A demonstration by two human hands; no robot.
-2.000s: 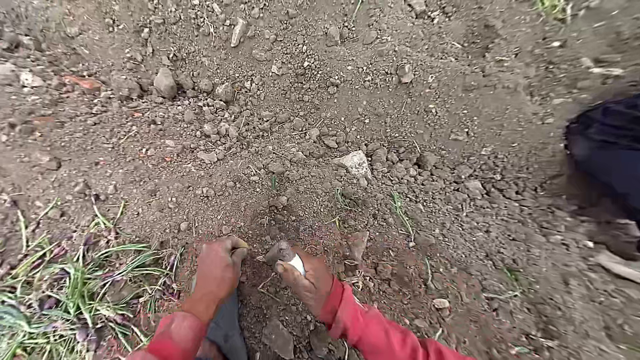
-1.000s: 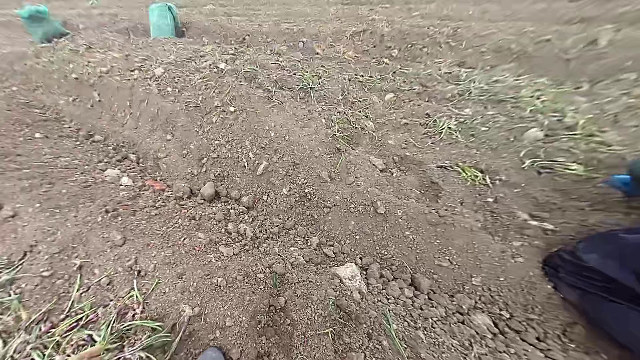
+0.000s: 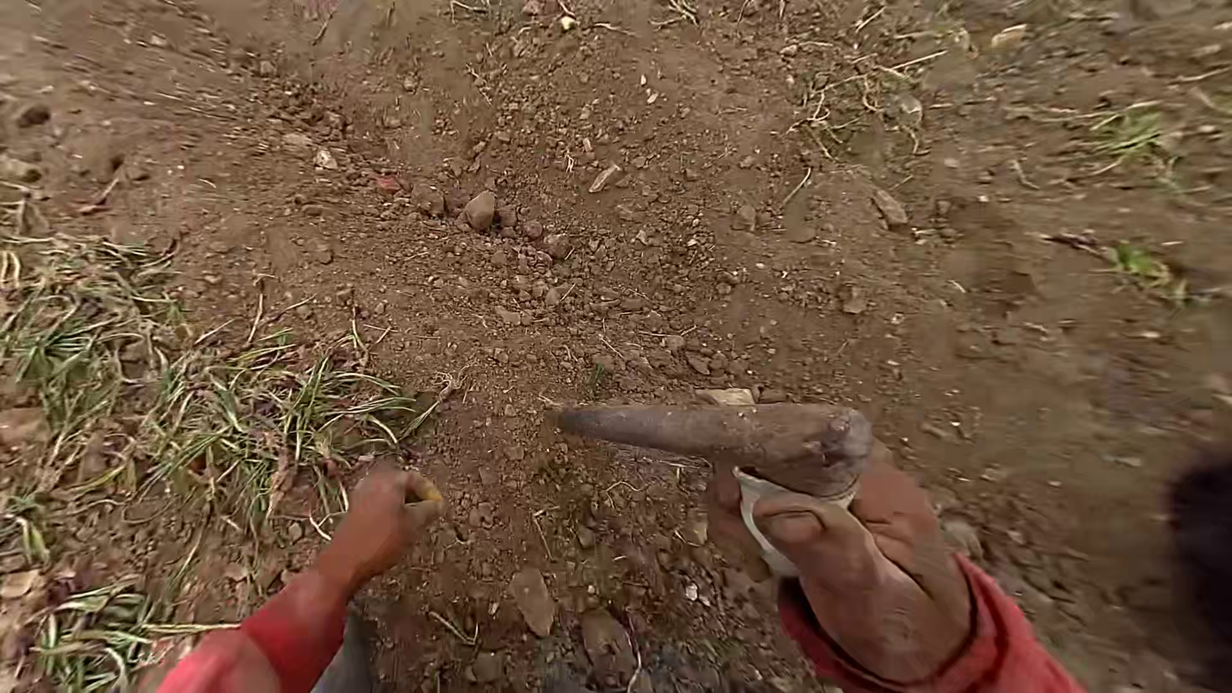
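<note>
My right hand [image 3: 857,549], at the lower right in a red sleeve, grips a hand tool [image 3: 712,433] with a dark tapered head and a white part at the grip. The head points left above the soil. My left hand [image 3: 385,515] is closed at the lower left, with something small and yellowish showing at its fingertips; I cannot tell what it is. Just above and left of it, uprooted green plants [image 3: 279,414] lie on brown soil.
Stones [image 3: 479,210] and clods lie across the upper middle of the sloping soil. More plants [image 3: 87,626] lie at the lower left. Dry stalks [image 3: 837,106] are scattered at the upper right. A dark blurred shape [image 3: 1198,558] is at the right edge.
Both hands, outside the view one second ago, are in view again. Compared with two seconds ago they are farther apart, and the right hand holds the tool raised. The view has tilted up and back down.
</note>
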